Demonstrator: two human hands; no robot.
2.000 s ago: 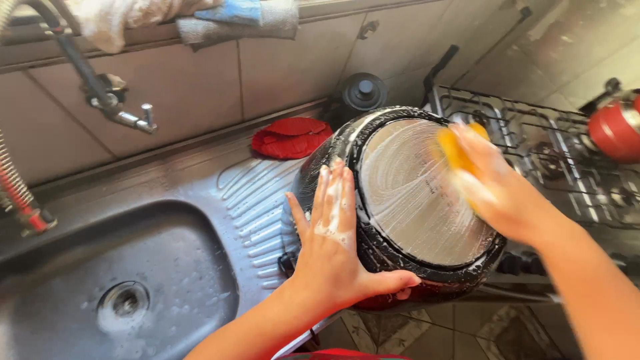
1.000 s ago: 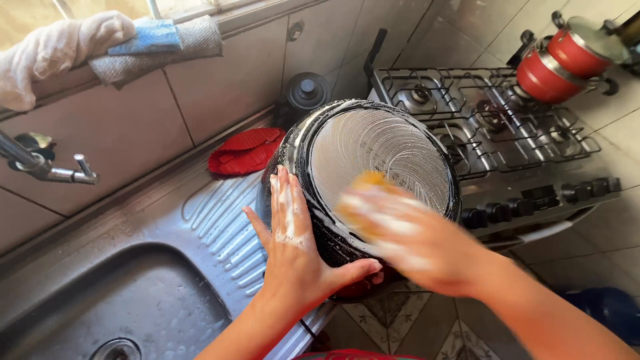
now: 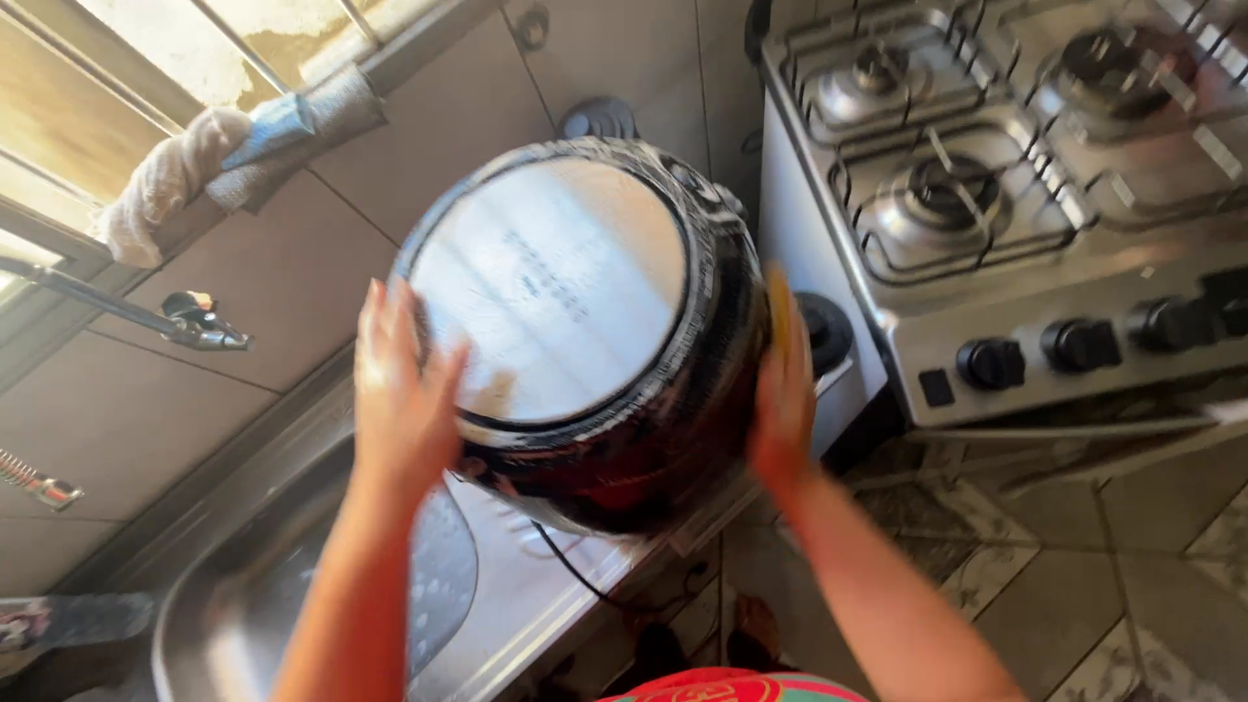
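Observation:
A large dark red and black pot-shaped vessel [image 3: 624, 478], its round metal base [image 3: 561, 292] turned up toward me, is held between both hands over the drainboard. Suds streak its black rim. My left hand [image 3: 405, 366] grips the near left edge, thumb on the base. Flat against the right side lies my right hand [image 3: 785, 380], with a yellow sponge [image 3: 778, 307] pressed between palm and wall. The vessel's underside is hidden.
A steel sink [image 3: 210, 604] lies at lower left under a faucet [image 3: 200, 327]. Cloths [image 3: 175, 171] rest on the window ledge. A gas stove [image 3: 907, 322] stands at right. A black cord [image 3: 575, 575] hangs at the counter's edge.
My right hand has moved from scrubbing the base to the vessel's right side. My left hand has shifted to its left edge. Fewer suds cover the base. The view has shifted.

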